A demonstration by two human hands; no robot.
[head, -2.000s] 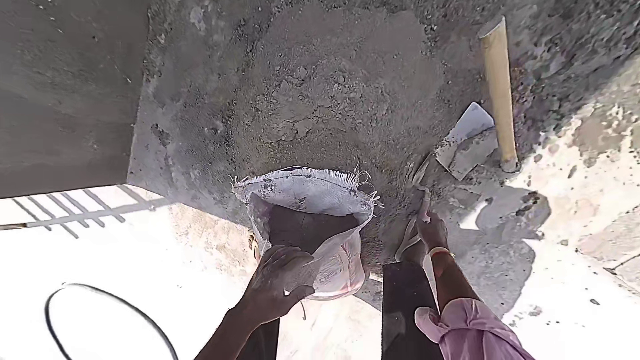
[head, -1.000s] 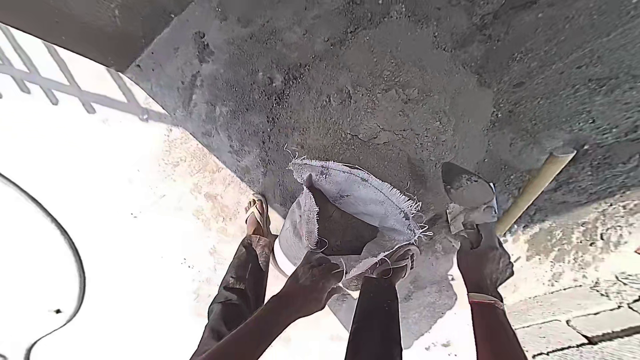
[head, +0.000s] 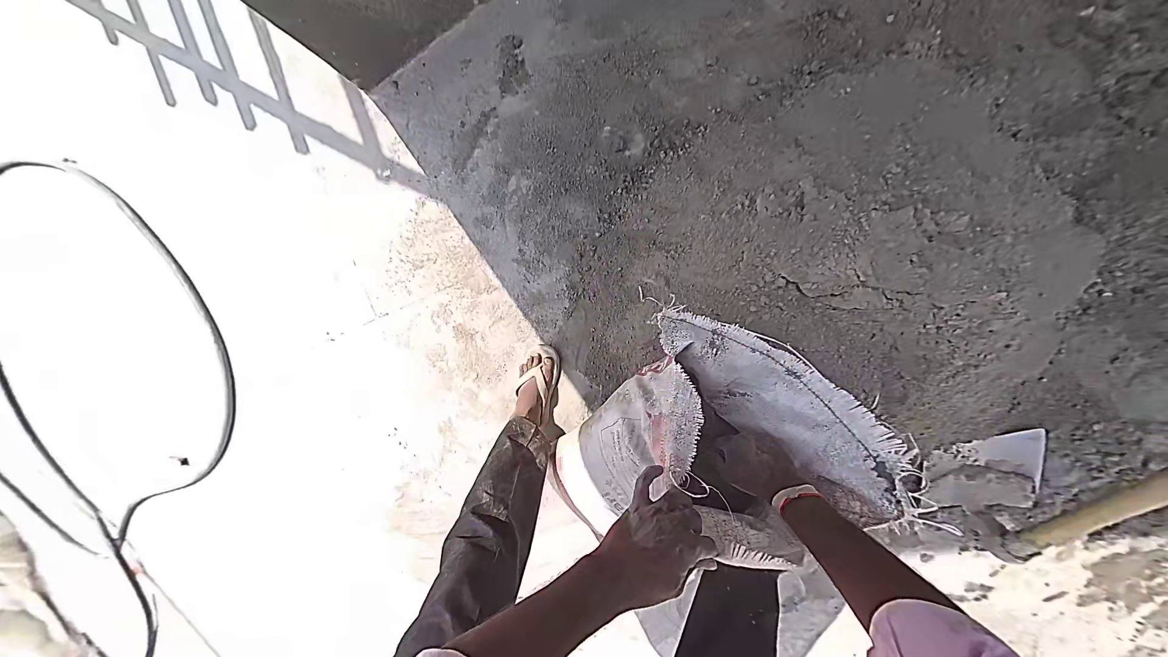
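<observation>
A white woven sack (head: pixel 630 433) with a frayed rim stands between my legs, its mouth gaping upward. My left hand (head: pixel 659 546) grips the near edge of the sack's mouth. Inside the opening is my right hand (head: pixel 750 464), with a bracelet at the wrist; shadow hides its fingers, so whether they hold anything does not show. To the right of the sack a flat metal trowel blade (head: pixel 1013 454), crusted with grey material, lies on the ground.
Rough grey cement or mortar (head: pixel 821 219) spreads across the shaded ground ahead. A pale pole (head: pixel 1104 509) lies at the right edge. My sandalled foot (head: pixel 538 374) is left of the sack. A dark cable (head: pixel 214 338) loops over the sunlit ground at far left.
My right hand has left the trowel and gone into the sack's mouth. My left hand still holds the sack's edge, as one second ago. The view has shifted left.
</observation>
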